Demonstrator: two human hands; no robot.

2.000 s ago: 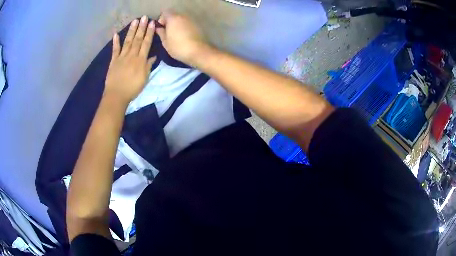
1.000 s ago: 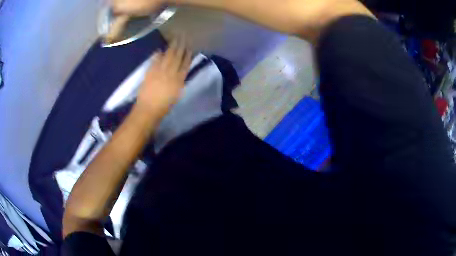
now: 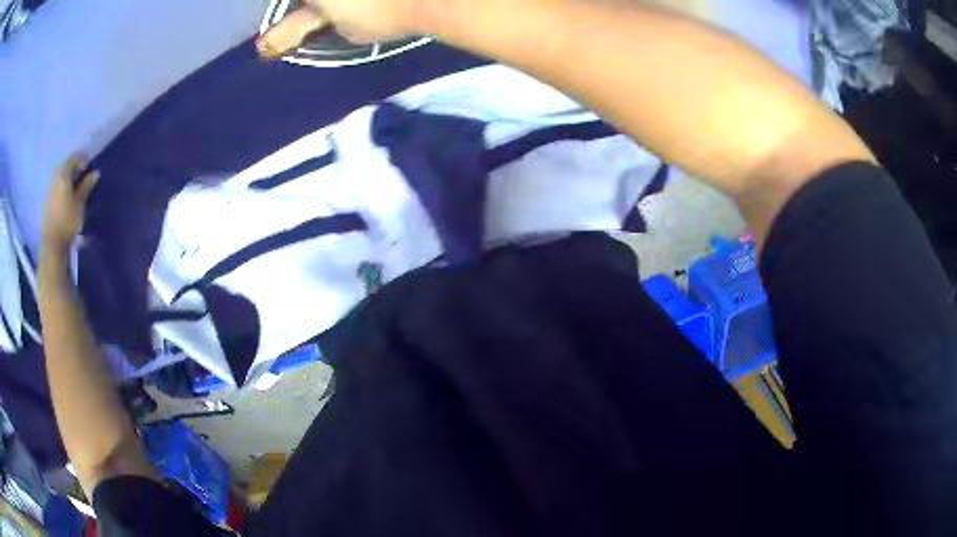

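A partly sewn navy and white garment lies across the pale blue-violet ironing table, with dark strips on its white areas. A long navy band runs along its far edge. My right hand is closed around the handle of a steam iron, which sits on the band and is cut off by the top edge. The hand hides most of the handle. My left hand is at the garment's left edge, fingertips touching the navy cloth; whether they pinch it is unclear.
Blue plastic crates stand on the speckled floor at the right, and another crate is at the lower left. Pale striped cloth hangs at the left edge. Grey cloth lies at the top right.
My right hand let go of the cloth and took the iron, now on the band. My left hand moved from the garment's upper part to its left edge. The view shifted, showing more white panels.
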